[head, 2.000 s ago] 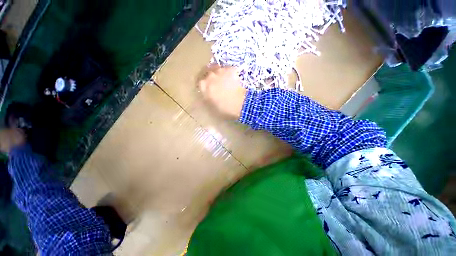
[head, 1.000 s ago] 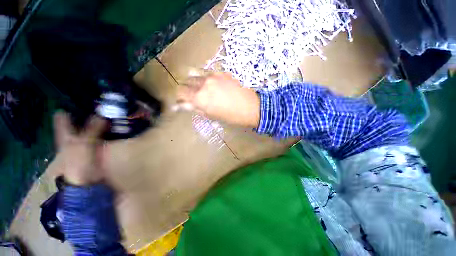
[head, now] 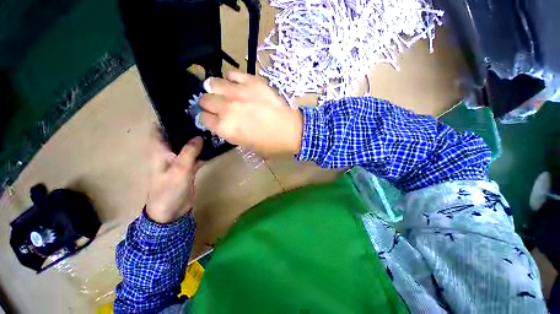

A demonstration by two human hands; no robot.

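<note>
A long black plastic housing (head: 163,58) lies on the cardboard sheet (head: 104,132), with a thin black frame (head: 253,37) along its far right side. My left hand (head: 172,181) grips the near end of the housing. My right hand (head: 248,113) is over the housing, its fingertips at a pale toothed gear (head: 195,111). Whether a small part is between the right fingertips cannot be told. A tangled pile of white rods (head: 344,46) lies at the far edge of the cardboard.
Another black unit (head: 55,227) with a white round part sits at the lower left. Tiny shiny slivers (head: 250,160) lie by my right wrist. A dark bag with clear film (head: 516,55) and a teal basket (head: 485,126) are at the right. A yellow patch (head: 192,279) shows at the near edge.
The black housing has come from the belt onto the cardboard, under both hands. My left hand has moved right onto it. My right hand has moved from the rod pile to the gear.
</note>
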